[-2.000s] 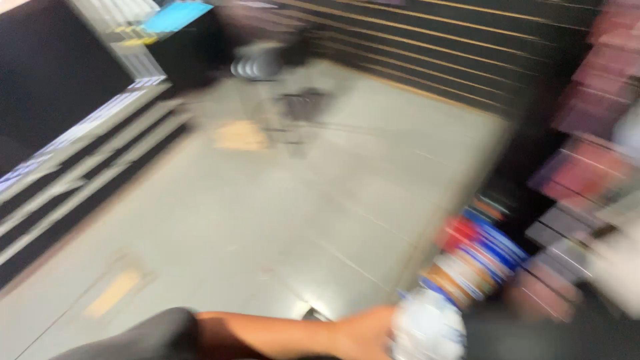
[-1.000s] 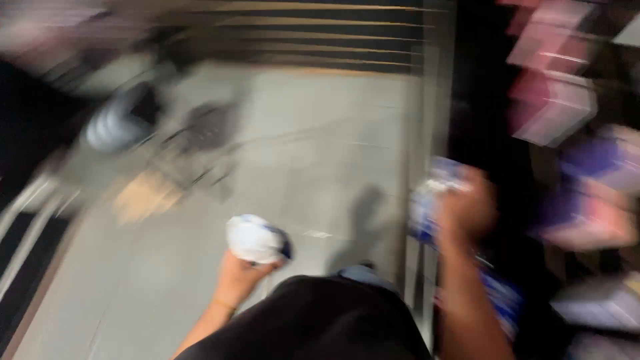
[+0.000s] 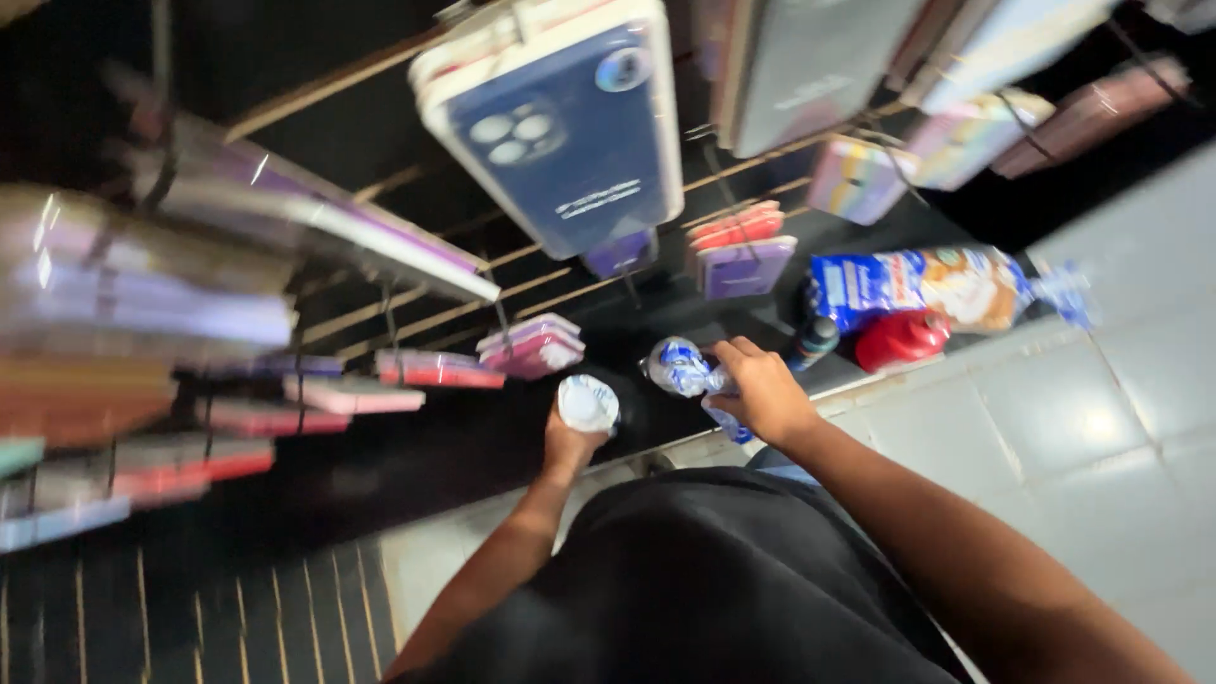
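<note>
My left hand (image 3: 572,443) is closed round a white cup-like container (image 3: 587,404), seen from above over a black ledge (image 3: 475,446). To its right, my right hand (image 3: 760,389) grips the gathered neck of a clear and blue plastic package (image 3: 680,367), whose contents I cannot make out. Just beyond that hand, a small dark bottle (image 3: 814,342) and a red container (image 3: 901,340) are on the ledge. Behind them lies a blue plastic bag of bread (image 3: 921,285), its twisted end pointing right.
Packaged phone cases (image 3: 560,142) hang on hooks from a black slatwall, low over the ledge and close to my hands. More cases (image 3: 133,285) crowd the left side, blurred. Pale floor tiles (image 3: 1064,408) lie beyond the ledge's edge at right.
The view has swung widely from the floor to the ledge and hanging cases. The white container remains in my left hand, and both hands are now over the ledge.
</note>
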